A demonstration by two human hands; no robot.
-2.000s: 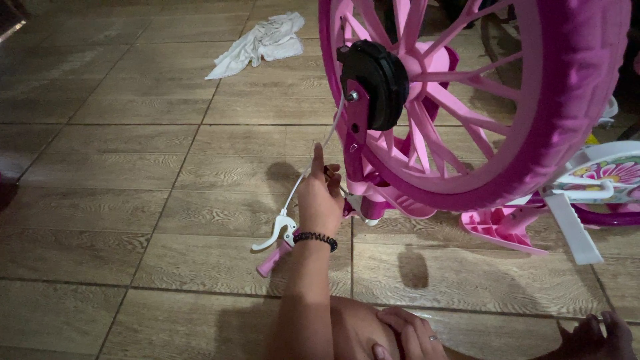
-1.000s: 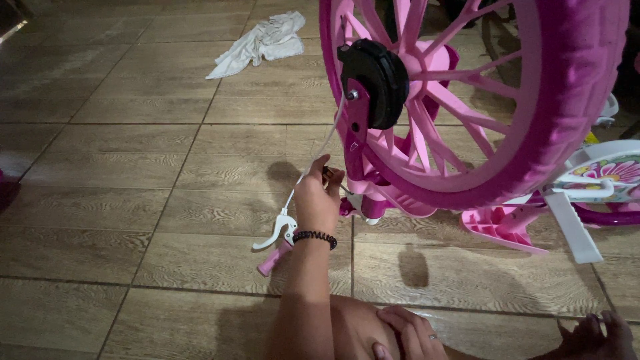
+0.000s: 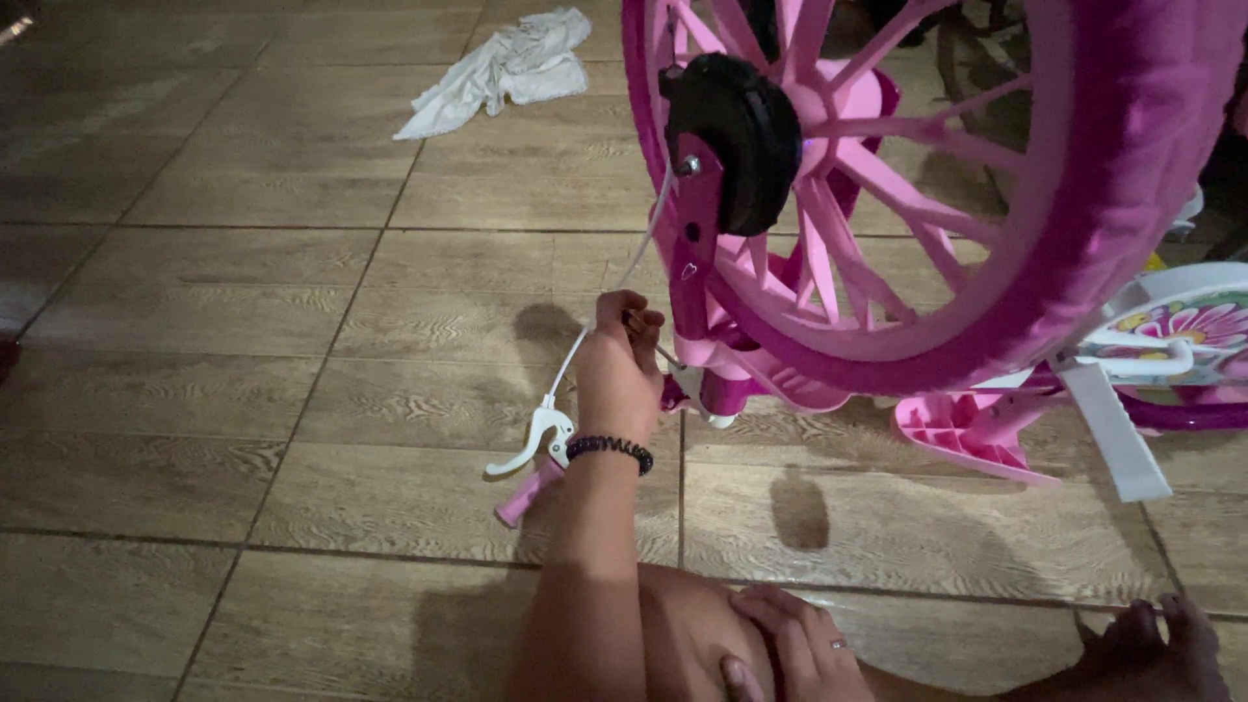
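Note:
My left hand (image 3: 624, 366), with a black coiled band at the wrist, is beside the fork of an upside-down pink child's bicycle. Its fingers are curled around a thin, partly hidden metal tool (image 3: 669, 357) that points at the headset area (image 3: 694, 388). A white brake cable (image 3: 643, 249) runs behind the hand from the black brake drum (image 3: 736, 141) to the white brake lever (image 3: 534, 441). Beside the lever is a pink handlebar grip (image 3: 526, 495). My right hand (image 3: 804, 643), wearing a ring, rests on my bent knee and shows no object in it.
The large pink wheel (image 3: 1102, 224) stands up at the right. A pink plastic part (image 3: 960, 439), a white stand-like piece (image 3: 1116, 429) and a flower-patterned chain guard (image 3: 1209, 322) are behind it. A white cloth (image 3: 507, 73) lies on the tiles. My foot is at lower right.
The index finger of my left hand pointed upward two seconds ago and is now bent in with the others. My right hand and the bicycle have stayed where they were.

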